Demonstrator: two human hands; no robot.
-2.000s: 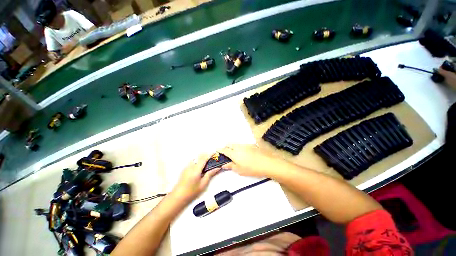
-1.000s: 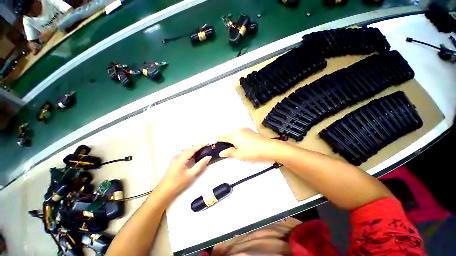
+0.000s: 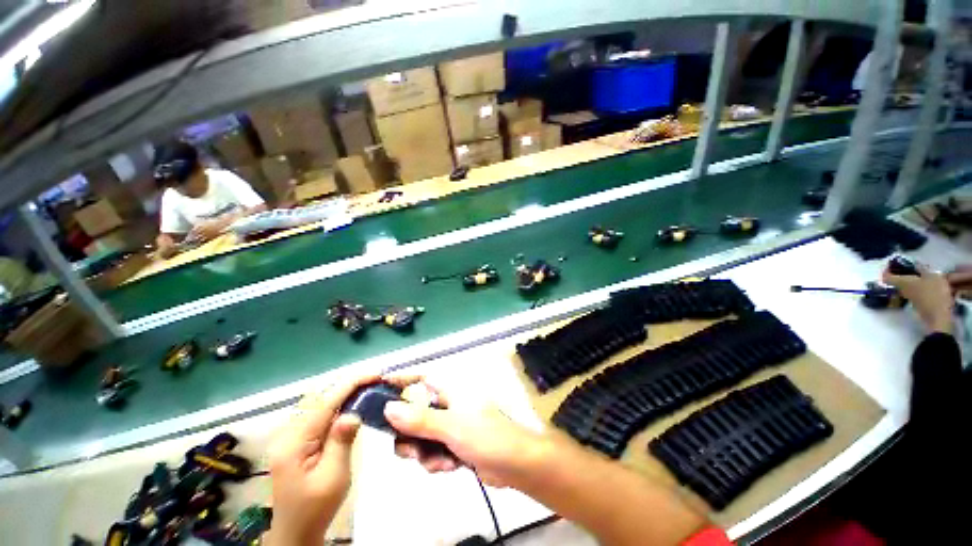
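Note:
A smooth black oval unit (image 3: 373, 405) is held between both my hands above the white work sheet. My left hand (image 3: 309, 461) grips its left end. My right hand (image 3: 453, 421) is around its right end, with the thumb pressed on top. The fingers hide much of the unit, and I cannot see whether it carries a tan band. A thin black cord (image 3: 489, 510) runs down below my right hand. A small black part of another unit (image 3: 471, 541) shows at the bottom edge.
Rows of black covers (image 3: 682, 373) lie on tan cardboard (image 3: 853, 427) at right. A tangled pile of unfinished units (image 3: 171, 493) is at lower left. The green conveyor belt (image 3: 448, 309) carries several units. A person (image 3: 208, 203) sits beyond it; another person's hands (image 3: 922, 293) are at far right.
The view has tilted up, showing cartons and the frame above the belt. My hands have raised the black unit from the sheet. The banded unit on the sheet is now mostly out of view.

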